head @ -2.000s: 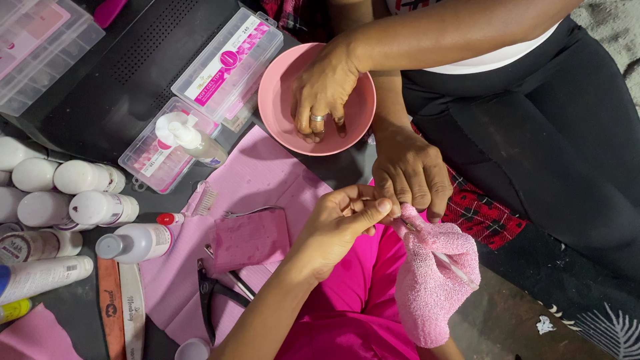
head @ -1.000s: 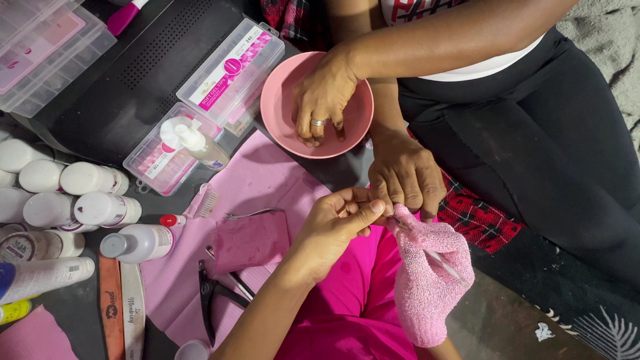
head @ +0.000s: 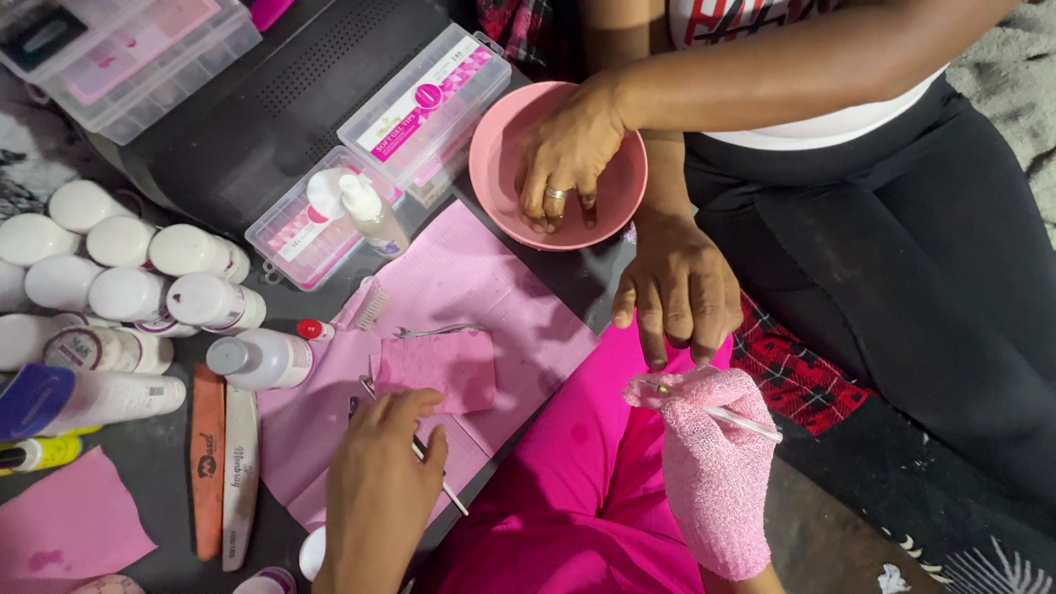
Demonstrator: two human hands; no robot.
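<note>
My left hand is bare and reaches over the pink cloth mat, its fingertips beside a folded pink cloth with a metal tool along its top edge. Slim tools lie partly under that hand; whether it grips one cannot be told. A pink textured glove covers my right hand, which holds a thin clear-handled tool, its metal end near the gloved fingertips. Just beyond the glove rests one hand of another person. That person's other hand, wearing a ring, dips into a pink bowl.
White-capped bottles crowd the left side. Two nail files lie beside a grey-capped bottle. Clear boxes of nail tips and a pump bottle stand near the bowl. The other person's black-trousered leg extends at right.
My left hand has let go of the other person's fingers and moved left and down to the pink mat. My gloved right hand has come slightly away from those fingers.
</note>
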